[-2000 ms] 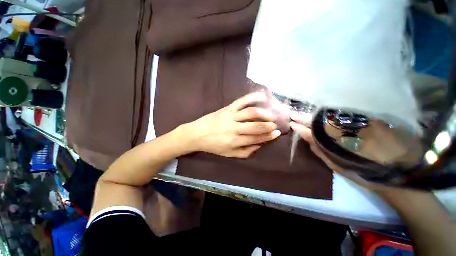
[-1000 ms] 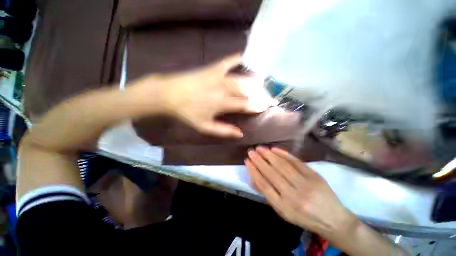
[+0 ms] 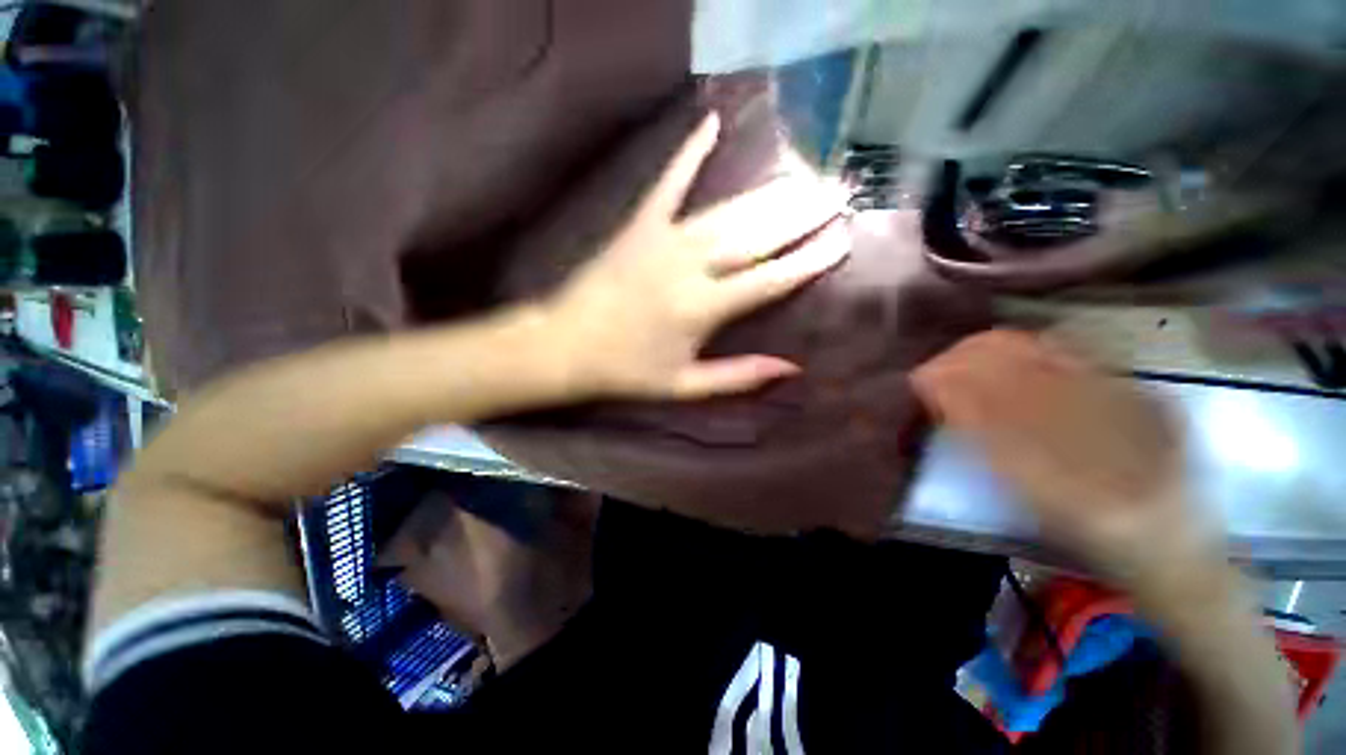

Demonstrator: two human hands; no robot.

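Note:
A dark-brown cloth panel [image 3: 797, 443] lies under my hands and hangs a little over the table's front edge. More brown cloth [image 3: 266, 162] spreads to the left. My left hand [image 3: 709, 280] lies flat on the panel with fingers spread, fingertips by the bright spot at the sewing machine's needle area [image 3: 871, 192]. My right hand [image 3: 1055, 428] is blurred at the panel's right edge; whether it grips the cloth cannot be told. The needle itself is not clear.
A white sheet [image 3: 1181, 74] hangs over the machine at upper right. Dark thread spools [image 3: 74, 170] stand at the far left. The white table edge [image 3: 1240, 457] runs along the front. Red and blue items [image 3: 1070, 649] and a blue crate [image 3: 347, 561] are below the table.
My left hand has spread flat on the cloth. My right hand has moved right and up along the cloth's edge. The panel has shifted and now covers more of the front edge.

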